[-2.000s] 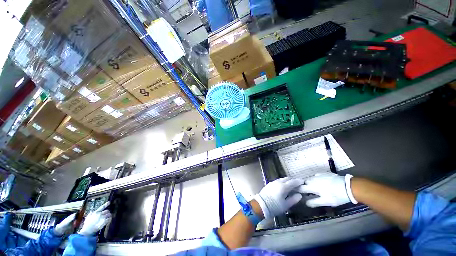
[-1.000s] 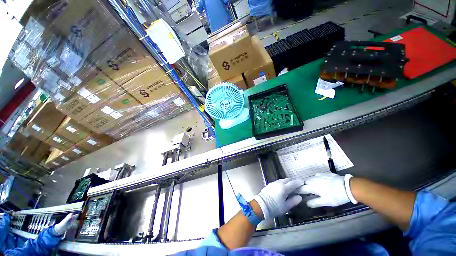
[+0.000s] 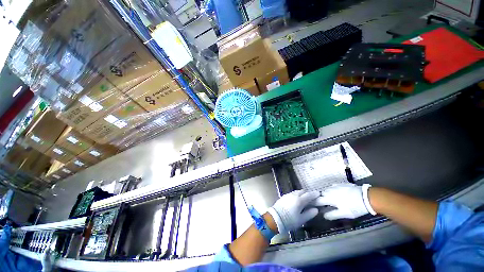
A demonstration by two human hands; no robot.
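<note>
My left hand (image 3: pixel 295 211), in a white glove with a blue wrist strap (image 3: pixel 260 222), rests over the near part of the conveyor line. My right hand (image 3: pixel 344 202), also white-gloved, lies against it, fingertips touching or overlapping. I see no object in either hand, but the undersides of the fingers are hidden. Just beyond the hands a white record sheet (image 3: pixel 321 169) lies on the line with a black marker pen (image 3: pixel 346 163) on it. The conveyor rail (image 3: pixel 212 178) runs left to right behind.
A light blue fan (image 3: pixel 237 109), a black tray of small parts (image 3: pixel 289 119) and a black-and-brown fixture (image 3: pixel 381 68) stand on the green mat beside a red sheet (image 3: pixel 451 53). At the far left a carrier with a board (image 3: pixel 101 232) sits on the line near another person's glove (image 3: pixel 48 261).
My hands have kept the same pose. The other person's hands have drawn back from the carrier at the far left. The whole view has shifted slightly.
</note>
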